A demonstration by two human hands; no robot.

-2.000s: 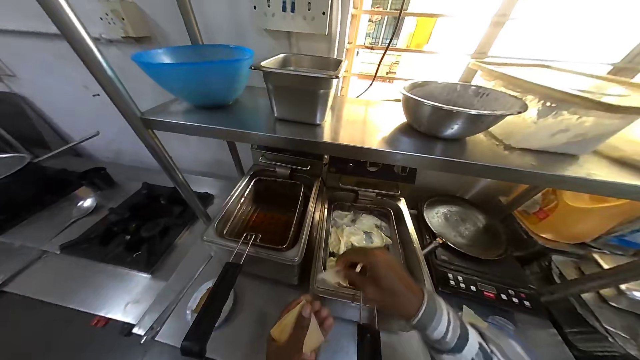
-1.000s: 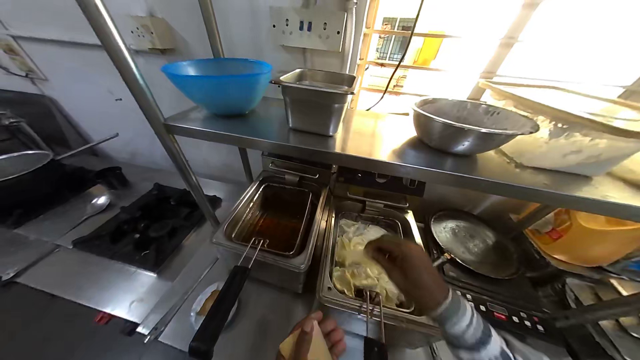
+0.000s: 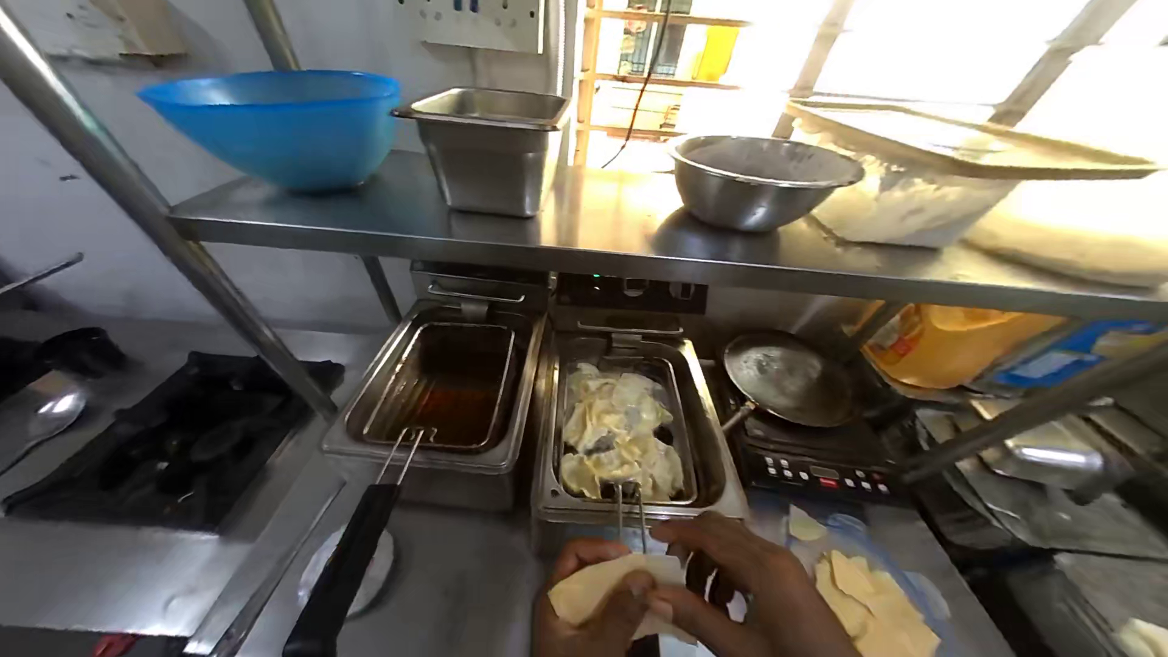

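My left hand (image 3: 593, 611) grips a small stack of pale dough sheets (image 3: 607, 589) low in the middle of the view. The fingers of my right hand (image 3: 748, 584) touch the right edge of the same sheets. Just beyond both hands, pale dough pieces (image 3: 625, 429) fill the wire basket of the right fryer (image 3: 712, 447). More flat dough sheets (image 3: 871, 602) lie on a plastic bag at the lower right. The left fryer (image 3: 511, 447) holds dark oil and a basket with a black handle (image 3: 342, 575).
A steel shelf (image 3: 593, 246) crosses above the fryers, bearing a blue bowl (image 3: 283, 123), a deep steel pan (image 3: 493, 155), a steel bowl (image 3: 762, 182) and a tub (image 3: 912, 192). A frying pan (image 3: 789, 379) rests on an induction cooker (image 3: 821, 465); a gas burner (image 3: 201, 438) is at left.
My right hand has moved from above the right fryer's basket back to the dough sheets in my left hand. More dough pieces lie in that basket than two seconds ago.
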